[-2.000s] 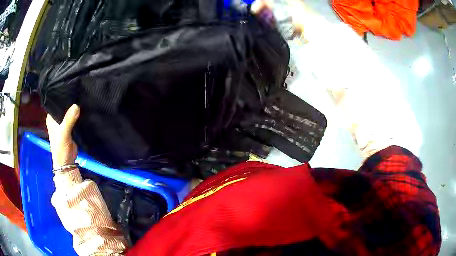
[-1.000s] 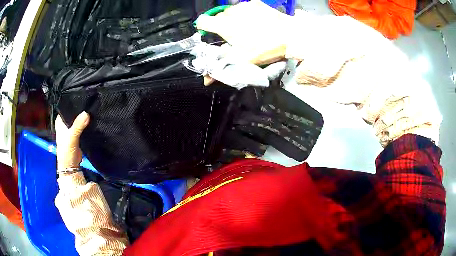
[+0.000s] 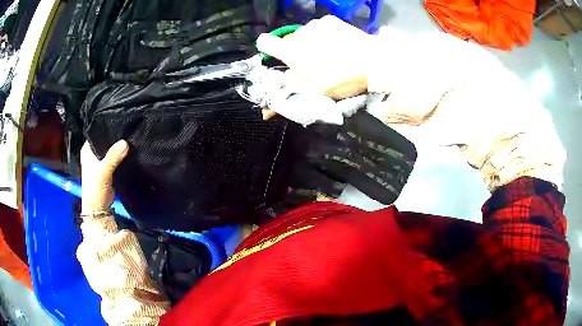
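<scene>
A black backpack (image 3: 198, 159) with a finely dotted mesh panel lies across the front, over the blue bin's rim. My left hand (image 3: 102, 172) grips its left lower edge, thumb on the mesh and fingers hidden behind. My right hand (image 3: 319, 60), washed out by glare, holds scissors (image 3: 214, 72) with green handle loops. The long silver blades point left along the bag's upper edge; whether they touch it is unclear. A white cloth (image 3: 287, 99) is bundled at the grip. A camo-striped black flap (image 3: 376, 156) sticks out at the bag's right.
More dark camo backpacks (image 3: 172, 32) are heaped behind. The blue bin (image 3: 54, 235) at lower left holds a dark bag. A wood-edged table curves along the left. A blue stool (image 3: 348, 7) and an orange bundle (image 3: 482, 22) stand on the pale floor at the back.
The right hand, blurred at the top two seconds ago, has come in over the bag with the scissors. Since one second ago, my left hand and the bag's left edge have shifted slightly right.
</scene>
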